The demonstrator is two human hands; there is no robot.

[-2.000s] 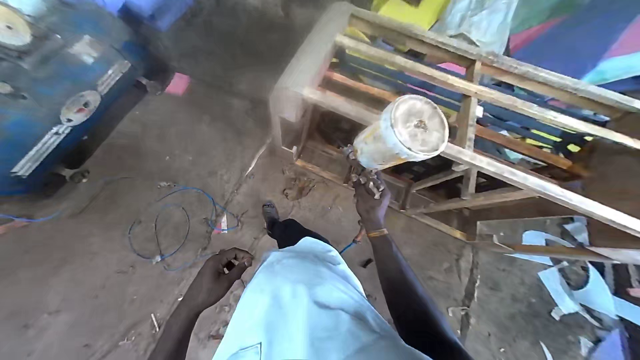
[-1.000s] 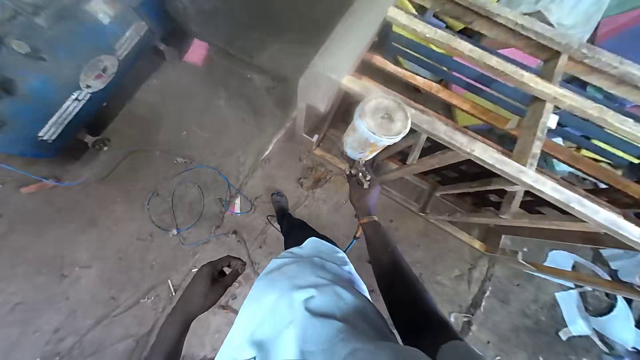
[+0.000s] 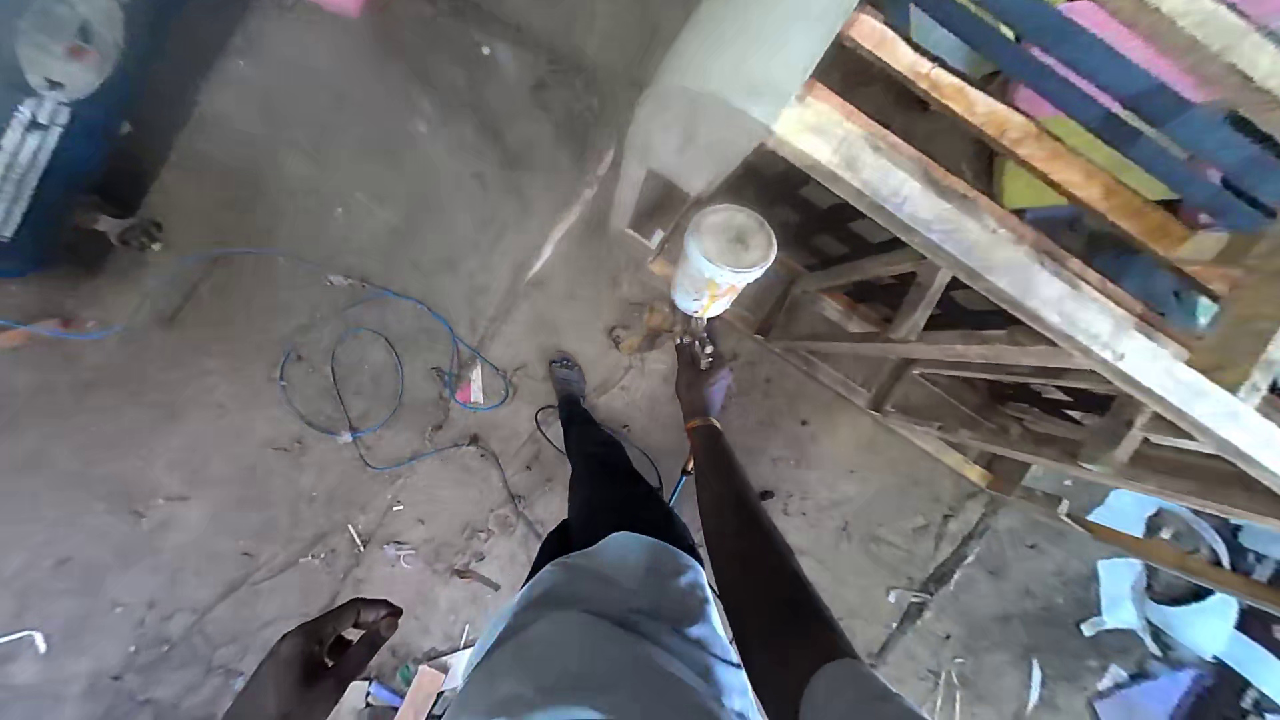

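My right hand (image 3: 700,380) is closed around the handle of a spray gun (image 3: 699,342), which carries a white, stained paint cup (image 3: 722,262) on top. A blue air hose (image 3: 681,488) runs down below my right wrist. The gun is beside the corner of a wooden furniture frame (image 3: 960,265), near its pale padded end (image 3: 720,100). At the lower left, my left hand (image 3: 335,640) has curled fingers, thumb near the fingertips, and nothing visible in it.
A blue air compressor (image 3: 60,130) stands at the upper left. Its hose (image 3: 400,300) lies in loops on the concrete floor. Foam or fabric scraps (image 3: 1180,600) lie at the lower right, and small offcuts (image 3: 425,690) beside me. Coloured strips show through the frame's slats.
The spray gun and my right hand have moved away from over the frame's rail to beside its corner. The view has shifted, leaving less of the compressor visible.
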